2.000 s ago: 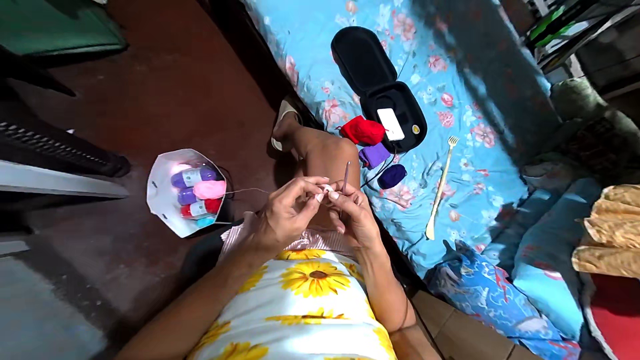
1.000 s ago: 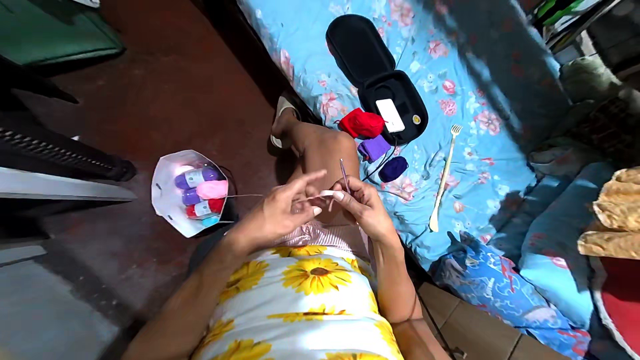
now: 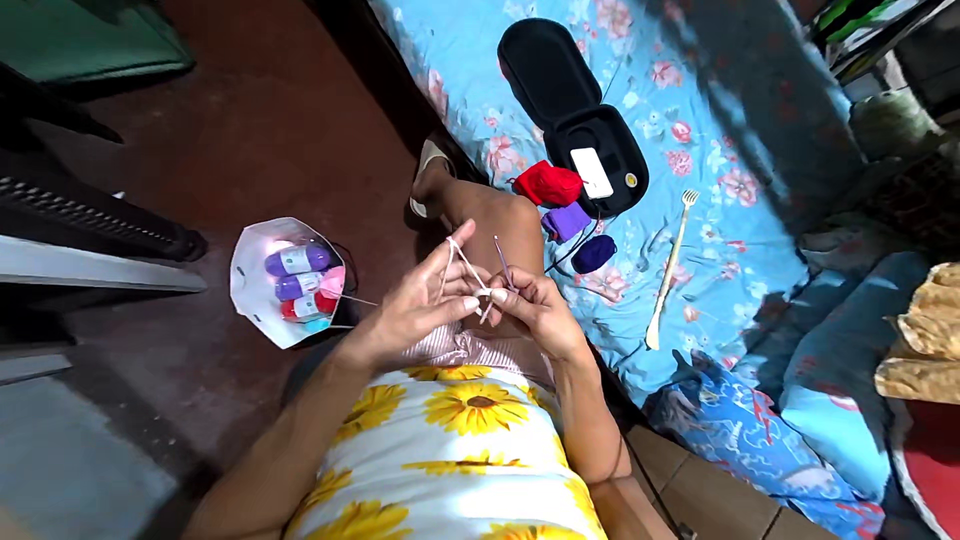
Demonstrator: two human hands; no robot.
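Observation:
Pale pink yarn (image 3: 469, 262) loops over the raised index finger of my left hand (image 3: 420, 300) and runs down to a small pale piece of yarn work (image 3: 484, 292), pinched between both hands above my lap. My right hand (image 3: 544, 307) holds a thin crochet hook (image 3: 502, 259), its tip pointing up and away, and its thumb presses on the yarn work. From the white bag (image 3: 251, 281) at the left, which holds several balls of purple, red and pink yarn (image 3: 298, 260), a strand leads toward my left hand.
On the bed's blue floral sheet (image 3: 697, 285) lie an open black case (image 3: 555, 71) with a white object (image 3: 592, 172), red yarn (image 3: 549, 184), purple yarn (image 3: 566, 222), a dark blue yarn ball (image 3: 594, 253) and a long fork-ended stick (image 3: 670, 270). A crumpled blue cloth (image 3: 757, 427) lies lower right.
My left hand's index finger has lifted, with the yarn now stretched over it in a visible loop. My two hands have come closer together than one second ago.

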